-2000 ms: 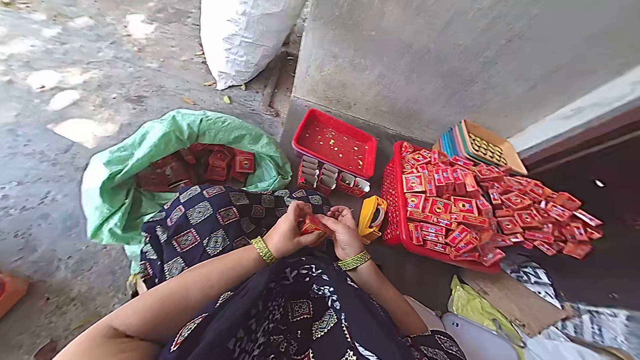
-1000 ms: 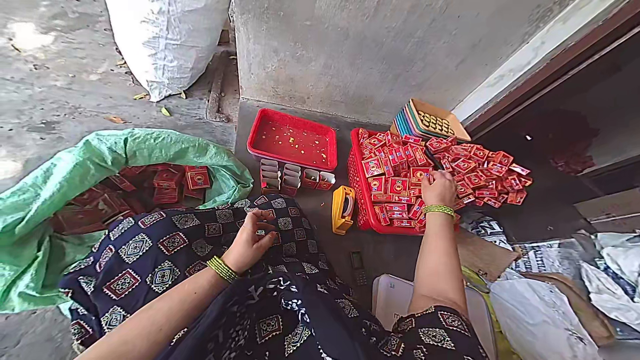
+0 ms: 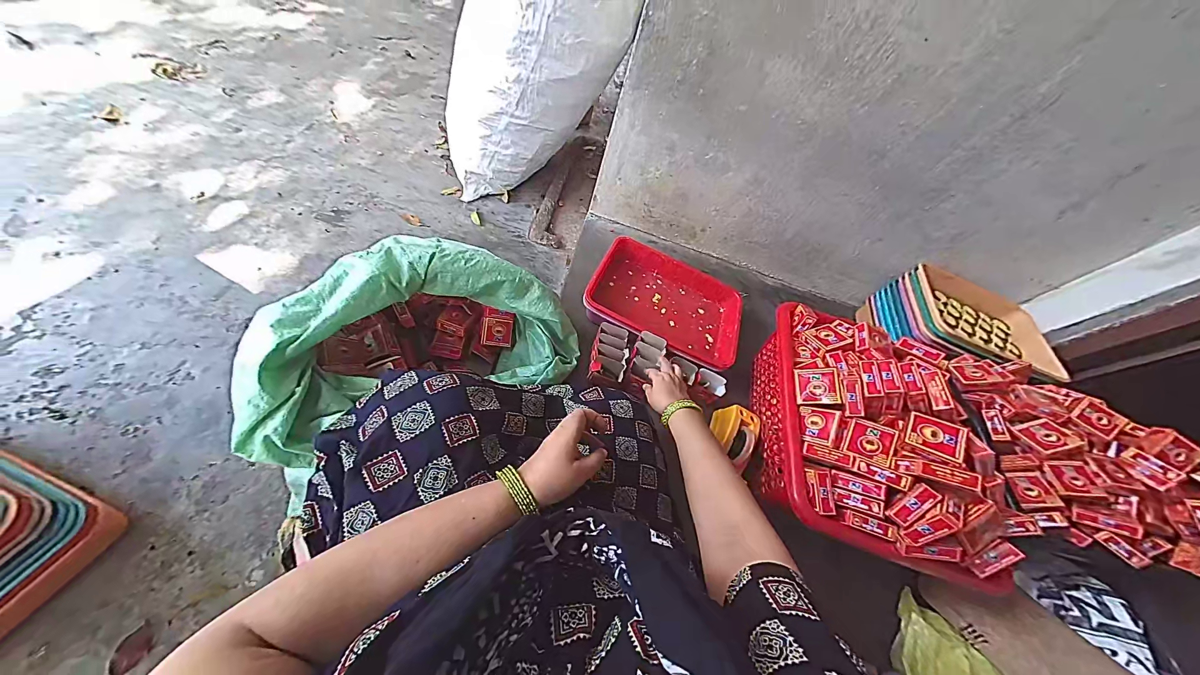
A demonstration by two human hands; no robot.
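My right hand (image 3: 666, 384) reaches to several small open cartons (image 3: 647, 354) with grey insides, standing in front of a red plastic tray (image 3: 670, 300); its fingertips touch them, and whether they grip one I cannot tell. Over the patterned cloth on my lap is my left hand (image 3: 565, 459), fingers loosely curled and nothing visible in it. Small red printed boxes (image 3: 872, 441) fill a red plastic basket (image 3: 773, 422) on the right, and more boxes (image 3: 1078, 459) are heaped beside it. Further red boxes (image 3: 455, 328) lie inside an open green woven sack (image 3: 403, 262) at the left.
A yellow object (image 3: 736, 431), perhaps a tape dispenser, stands by the basket. Nested coloured trays (image 3: 975, 319), the top one holding small round items, are near the wall (image 3: 844, 141). Other stacked trays (image 3: 47, 534) sit at far left. A white sack (image 3: 530, 94) stands beyond.
My right hand has left the boxes in the red basket and is now at the open cartons. My left hand stays over my lap. Two seconds ago both hands held a small red box together.
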